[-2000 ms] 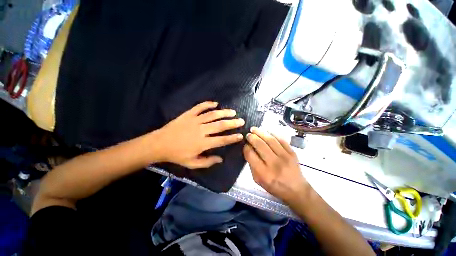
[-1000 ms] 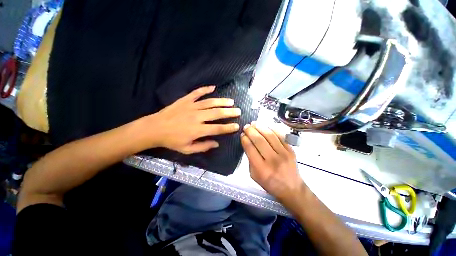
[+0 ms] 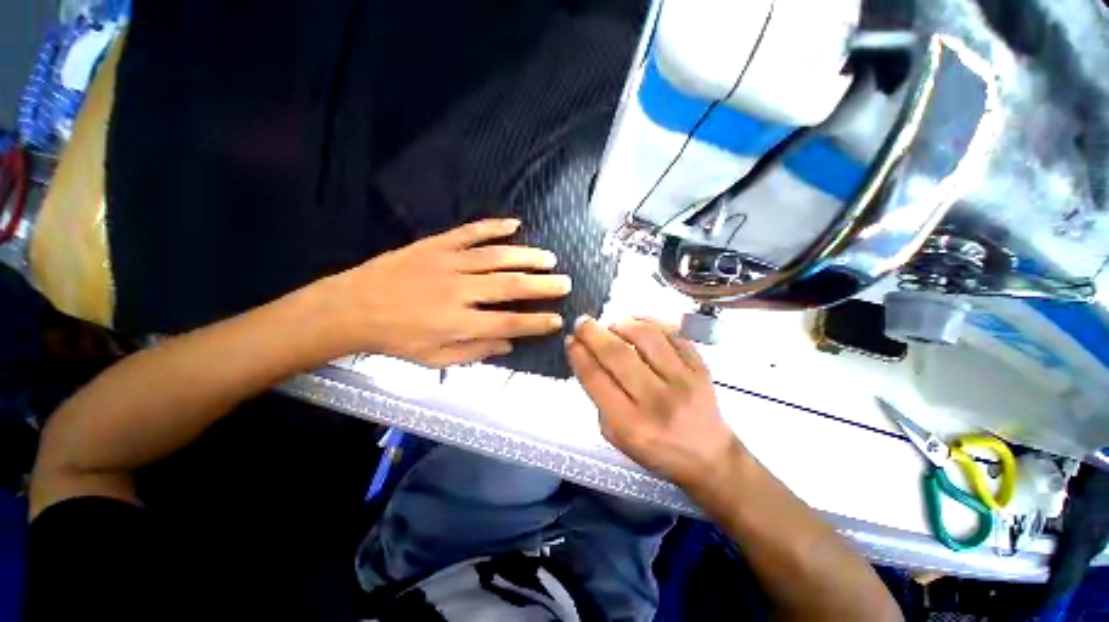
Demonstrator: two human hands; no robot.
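Note:
A large black garment panel [image 3: 243, 182] lies on the white table, left of the sewing machine [image 3: 778, 134]. A ribbed black piece [image 3: 569, 182] lies at its right side, its edge at the presser foot area [image 3: 629, 233]. My left hand [image 3: 456, 295] lies flat on the black cloth, fingers spread, holding nothing. My right hand [image 3: 651, 395] is at the cloth's right edge, its thumb and index fingertips by the near corner; whether they pinch the edge is hard to tell. The needle tip cannot be made out.
Scissors with yellow and green handles [image 3: 963, 486] lie right on the table. A dark phone-like rectangle [image 3: 861, 331] lies by the machine. A tan shiny bundle [image 3: 76, 231] is at the left edge, with red handles [image 3: 12, 194] beyond. The scale edge [image 3: 487, 440] runs along the front.
The black cloth has moved up toward the machine, and its near corner now lies farther from the table's front edge. Both hands stay on the cloth; the view has shifted slightly.

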